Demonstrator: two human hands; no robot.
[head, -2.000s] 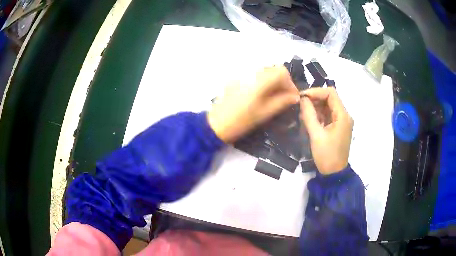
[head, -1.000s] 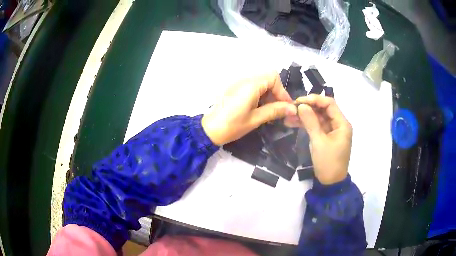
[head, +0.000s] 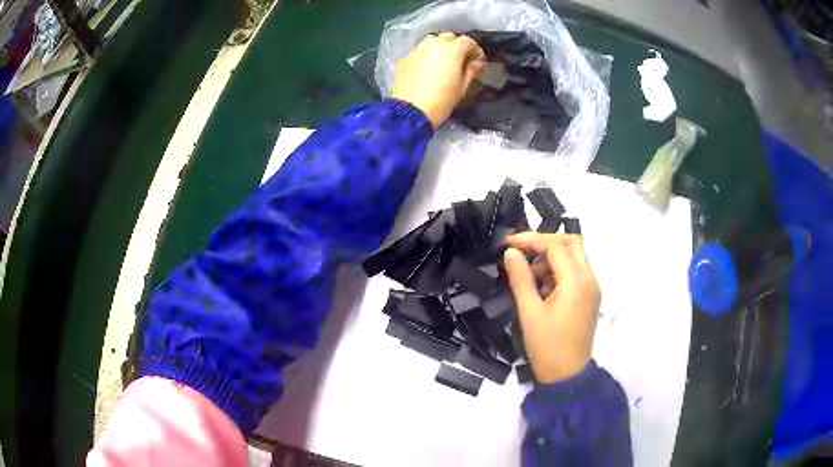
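Note:
Many small black strips (head: 429, 339) lie in a loose pile on the white sheet (head: 603, 392). A clear plastic bag (head: 592, 109) stands open beyond the pile with more black pieces inside. My left hand (head: 435, 75) is over the bag's left side with its fingertips at the pieces; whether it holds one cannot be made out. My right hand (head: 557, 306) is above the pile's right edge, its thumb and index fingertips close together; what is between them cannot be made out.
A crumpled white scrap (head: 656, 87) and a narrow yellowish translucent bag (head: 669, 169) lie right of the plastic bag. A blue disc (head: 712, 278) and a dark long item are at the sheet's right. A cream-white rail (head: 151, 223) runs along the left. A blue shape is at the far right.
My left hand has left my right hand's fingertips and moved up and away to the plastic bag. My right hand has stayed by the pile. The view has shifted, showing more of the bag and pile.

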